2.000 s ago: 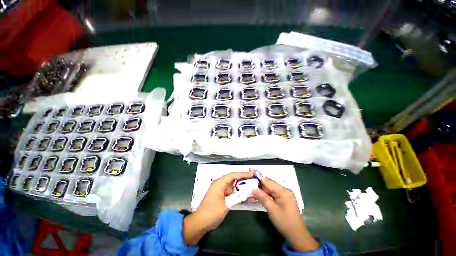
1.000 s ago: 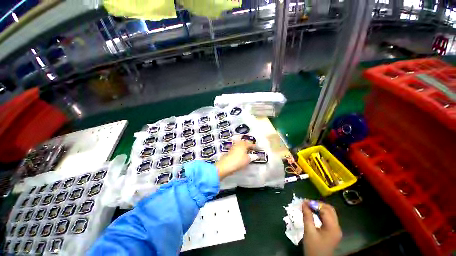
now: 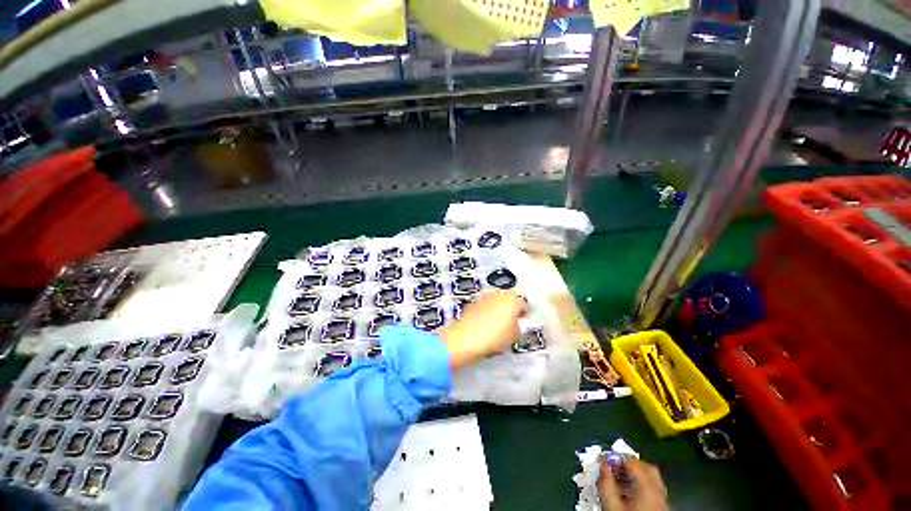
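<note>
My left hand (image 3: 486, 325) reaches over the right blister tray (image 3: 489, 382). Its fingertips are closed together at a column of housings on the tray's right side. A dark bit of a black housing (image 3: 522, 302) shows at them, mostly hidden. A silver-rimmed housing (image 3: 529, 340) lies just below the fingertips, and a plain black housing (image 3: 501, 279) lies above. My right hand (image 3: 635, 487) is at the bottom edge, partly cut off. It holds a small dark, bluish-purple thing (image 3: 616, 465) over white paper scraps (image 3: 587, 469).
A white sticker sheet (image 3: 455, 464) lies below the tray. The left blister tray (image 3: 215, 371) holds rows of housings. A yellow parts bin (image 3: 667, 431), a loose housing (image 3: 715, 444) and red trays (image 3: 764, 369) stand right. A metal upright (image 3: 714, 165) rises behind the bin.
The view has swung up and right since the first frame. My hands have separated from above the sheet. My left hand has moved from beside the silver-rimmed housing to the black one above it.
</note>
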